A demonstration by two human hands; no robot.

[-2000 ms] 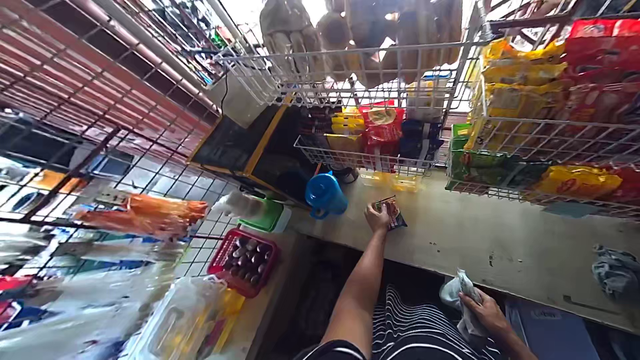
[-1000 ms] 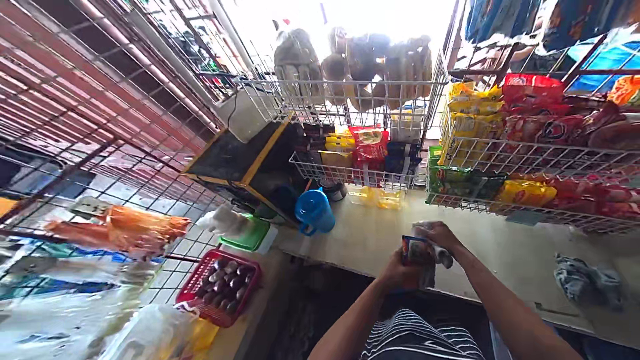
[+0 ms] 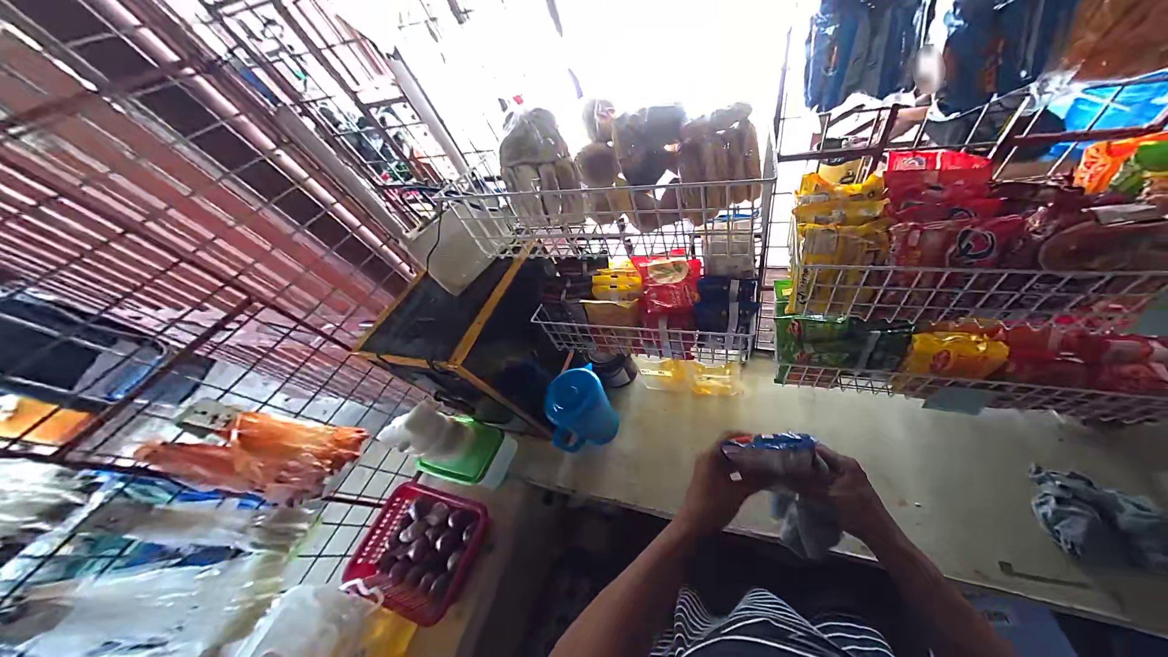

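Near the counter's front edge, my left hand (image 3: 714,485) and my right hand (image 3: 847,488) hold a small plastic packet (image 3: 777,449) between them. Its top is shiny blue with a bit of orange at the left. A thin greyish plastic bag (image 3: 808,525) hangs beneath the packet from my right hand; how far it wraps the packet cannot be told. Both hands are over the pale counter (image 3: 657,447). To their left stands a blue plastic pitcher (image 3: 581,408) with a lid and handle.
Wire baskets (image 3: 639,336) with packets hang behind the counter, more baskets (image 3: 958,278) at the right. A crumpled plastic bag (image 3: 1086,516) lies on the counter's right. At the left are a red plastic basket (image 3: 470,557) of dark round items, a green-lidded container (image 3: 470,449) and a wire grille (image 3: 228,347).
Two seconds ago my left hand was on the packet on the counter while my right held a plastic bag farther right. Since then the packet has been lifted and both hands have come together.
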